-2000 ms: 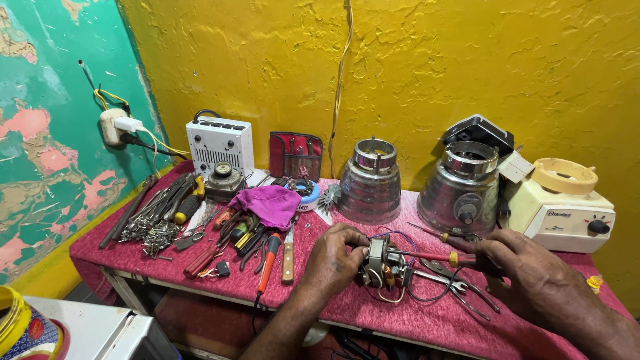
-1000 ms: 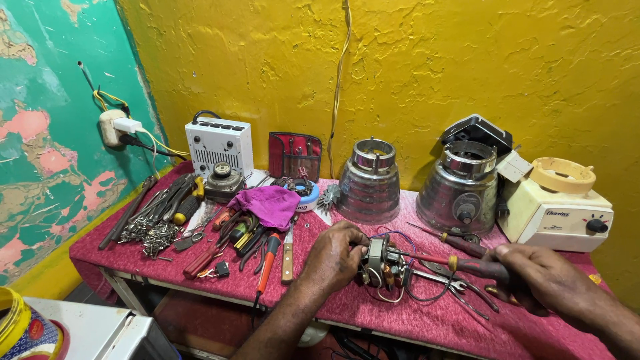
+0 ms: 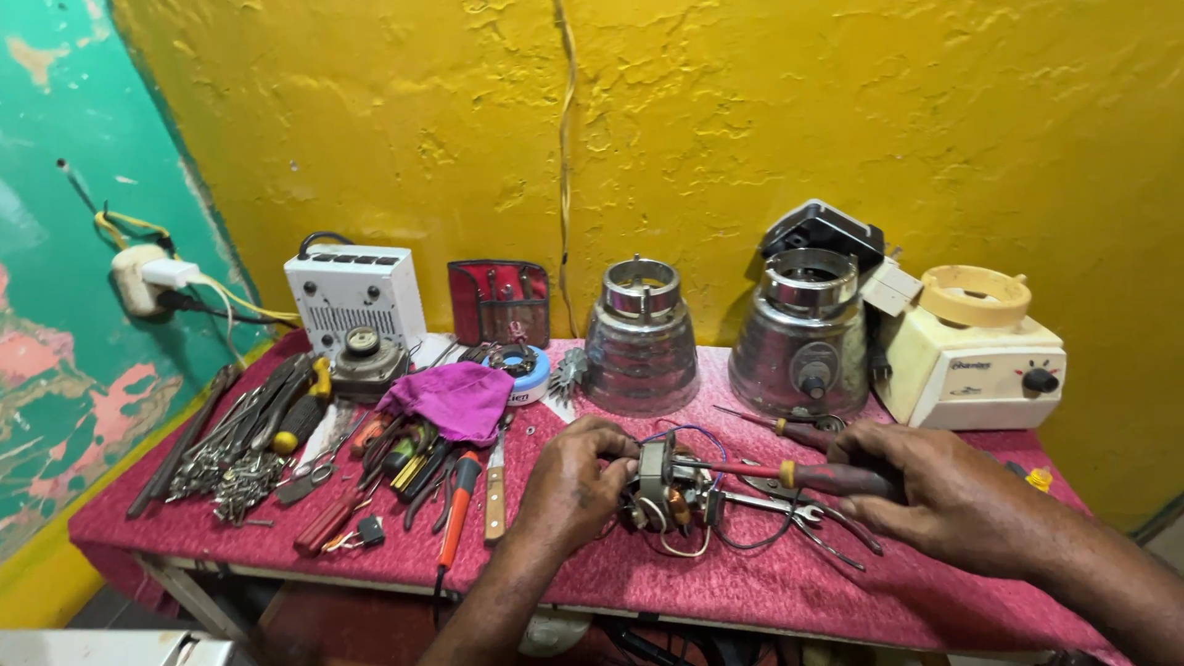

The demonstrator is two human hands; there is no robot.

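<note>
My left hand (image 3: 583, 476) grips the left side of a small electric motor (image 3: 661, 490) with a laminated metal core, copper windings and loose wires. My right hand (image 3: 911, 486) is closed round the dark red handle of a screwdriver (image 3: 823, 478). Its red-sleeved shaft points left, and the tip reaches the motor's core, where the exact contact is hidden. An open-end wrench (image 3: 763, 504) lies just right of the motor, beside pliers (image 3: 846, 536) with spread handles. Behind my right hand a second screwdriver (image 3: 754, 418) rests on the pink cloth (image 3: 721, 592).
Two chrome blender bases (image 3: 641, 356) (image 3: 800, 361) and a cream blender base (image 3: 980, 370) stand at the back. Left of my hands lie a wooden-handled knife (image 3: 496, 499), a soldering iron (image 3: 458, 509), a purple rag (image 3: 453, 398), and a pile of sockets and wrenches (image 3: 231, 462).
My right hand has changed its hold on the screwdriver: two seconds ago its fingers were more extended over the handle. My left hand stays at the motor.
</note>
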